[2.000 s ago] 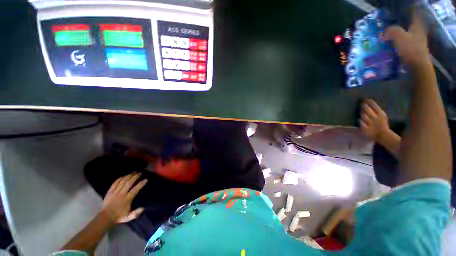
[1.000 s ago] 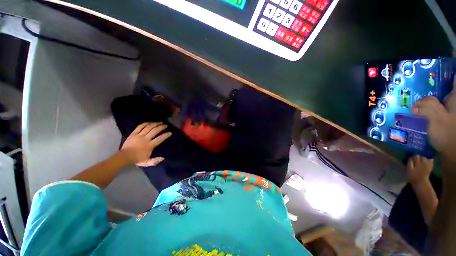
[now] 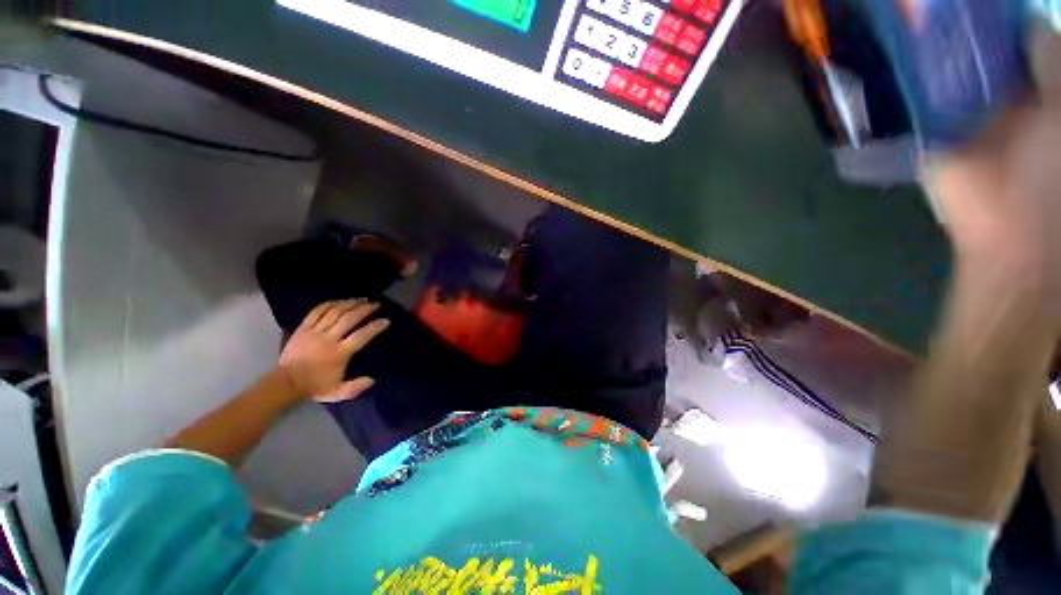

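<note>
A dark blue product box [image 3: 960,64], blurred and tilted so that a dark side with orange marks shows, is at the upper right, over the green bench [image 3: 745,215]. My right hand [image 3: 989,174] is blurred and holds the box at its near end; its fingers are not clear. My left hand [image 3: 332,346] rests on my dark-clothed thigh, holding nothing, fingers apart. The digital scale [image 3: 495,58] is cut off by the top edge, left of the box; part of a green display window and the white and red keys show.
The bench's wood-coloured edge [image 3: 465,157] runs diagonally down to the right. A grey-white housing [image 3: 175,291] with a black cable [image 3: 198,142] is at my left. White scraps [image 3: 686,509] lie on the floor. Dark clothing shows at the lower right edge.
The view has swung, leaving only part of the scale visible. My right hand has moved the box up in view and tilted it from picture-side up. The other person's hand is no longer visible.
</note>
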